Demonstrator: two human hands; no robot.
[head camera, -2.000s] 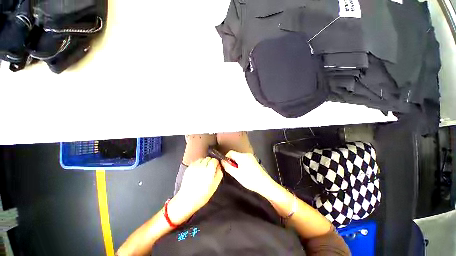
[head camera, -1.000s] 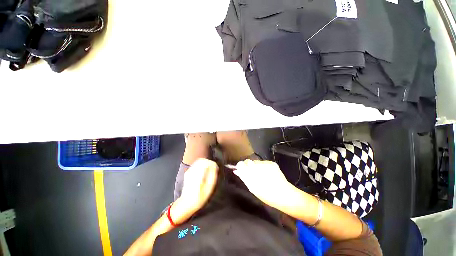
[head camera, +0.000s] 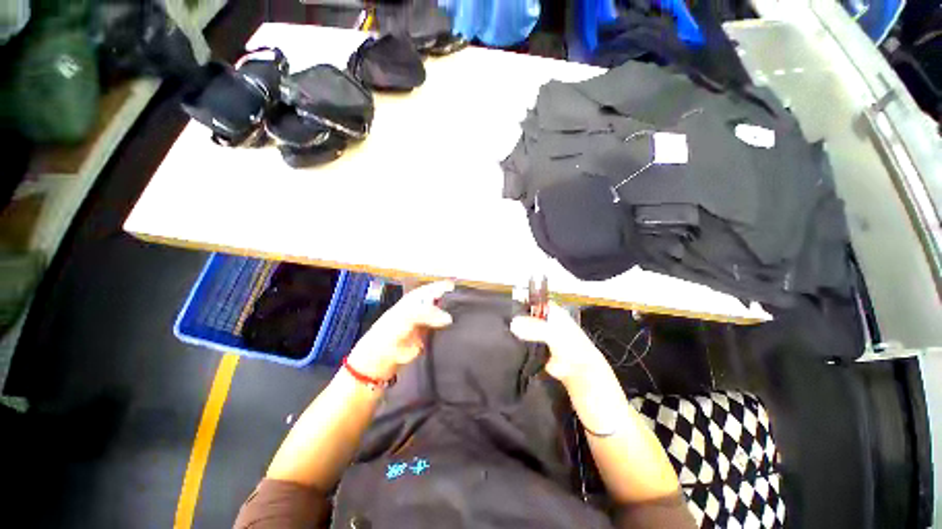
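A dark fabric pouch (head camera: 475, 346) is held up in front of the lap at the table's near edge. My left hand (head camera: 408, 325) grips its left upper edge. My right hand (head camera: 553, 336) is at its upper right corner and holds small snips (head camera: 537, 298) with a reddish part, tips pointing up. Whether the right fingers also pinch the pouch is hard to tell. The dark apron (head camera: 444, 480) with blue lettering lies below, much the same colour as the pouch.
A white table (head camera: 444, 186) spans the front. A stack of black panels (head camera: 723, 196) with white labels lies right, a plump pouch (head camera: 584, 227) on its near side. Small black bags (head camera: 331, 98) sit left. A blue crate (head camera: 310, 356) and checkered cushion (head camera: 723, 444) are below.
The view has tilted up, showing more of the table and beyond. Both hands have come up and apart from the lap, and the pouch is now spread between them. The snips now point up.
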